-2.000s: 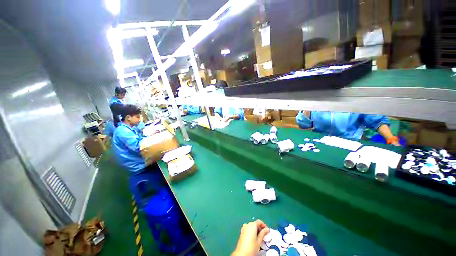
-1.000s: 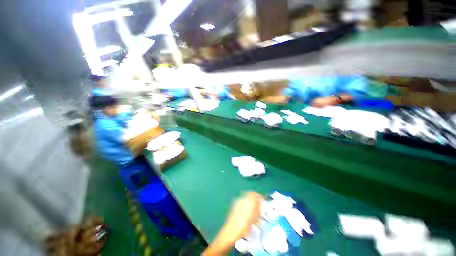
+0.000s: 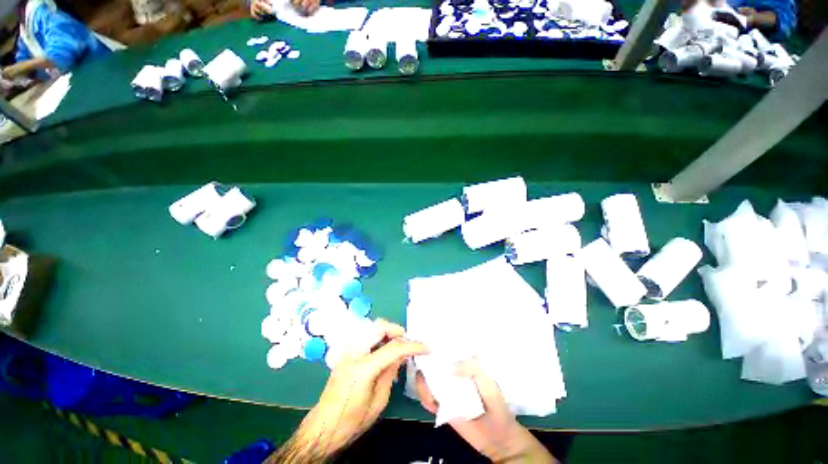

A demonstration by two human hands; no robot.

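Observation:
My right hand (image 3: 488, 419) holds a white pouch or folded sheet (image 3: 456, 391) at the bench's front edge. My left hand (image 3: 363, 372) is just left of it, fingertips together at the pouch's upper left corner; whether they grip it or a disc cannot be told. A stack of flat white sheets (image 3: 486, 313) lies behind and right of my hands. A heap of white and light blue discs (image 3: 313, 290) lies left of the sheets, partly on a dark blue patch (image 3: 363, 249). Several white cylinders (image 3: 567, 281) lie loose behind and right of the sheets.
Crumpled translucent white bundles (image 3: 763, 281) pile at far right. A few cylinders (image 3: 213, 208) lie at left, a carton (image 3: 23, 290) at the left end. Beyond the green channel (image 3: 363, 136) are a black disc tray (image 3: 527, 50) and other workers' hands. Metal posts (image 3: 763, 118) stand at right.
The view has swung down and right from the line to the bench. My left hand was over the discs and is now at the pouch. My right hand has come into view holding the pouch.

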